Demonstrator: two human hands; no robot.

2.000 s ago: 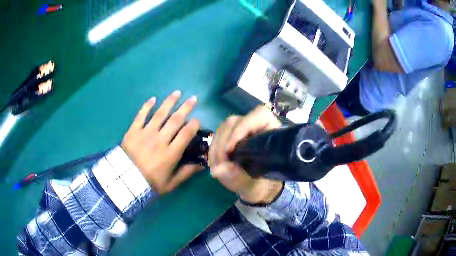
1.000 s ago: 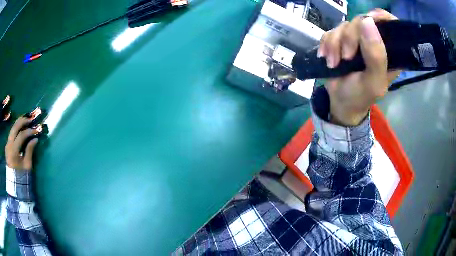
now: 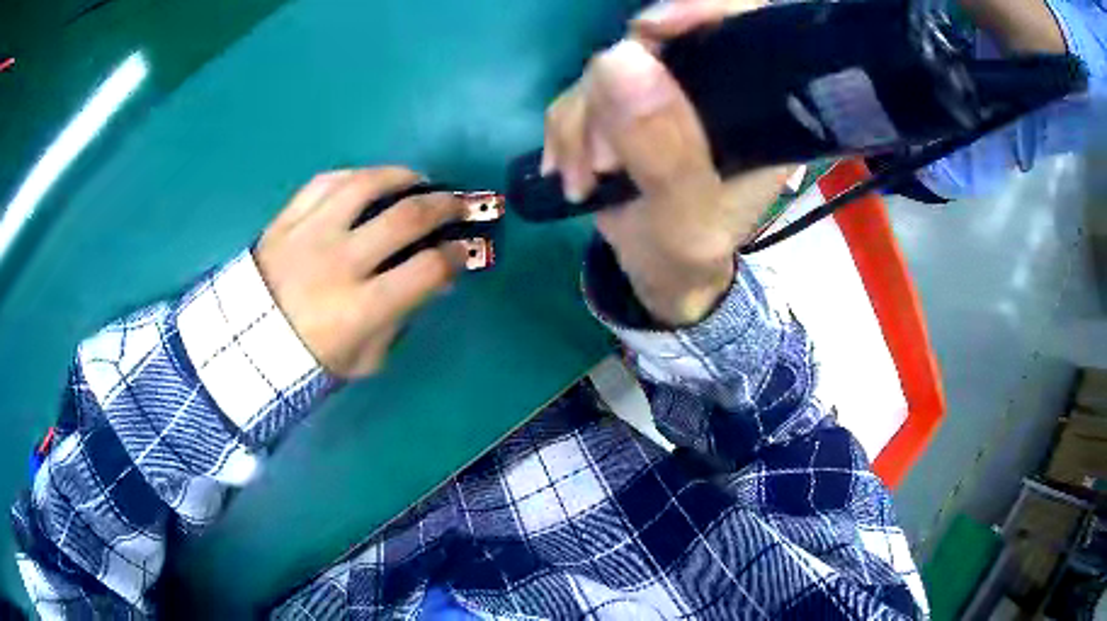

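Note:
My left hand (image 3: 352,261) lies over two slim black connector housings (image 3: 407,222), which show between its fingers. Their copper terminals (image 3: 482,208) stick out past the fingertips, side by side, each with a hole. My right hand (image 3: 662,158) is closed around the thick black electric screwdriver (image 3: 807,91), which has a pale label. The narrow front end of the screwdriver points left, close to the upper terminal. The bit tip and any screw cannot be made out.
A green bench surface (image 3: 291,103) lies under the hands. A tray with an orange-red rim (image 3: 913,364) and white inside is at the right, by the bench edge. A person's blue sleeve (image 3: 1078,36) shows at the upper right. Cartons (image 3: 1080,431) stand on the floor.
My left hand has come from the far left to the middle with the housings. My right hand has brought the screwdriver left from the white screw feeder, which no longer shows.

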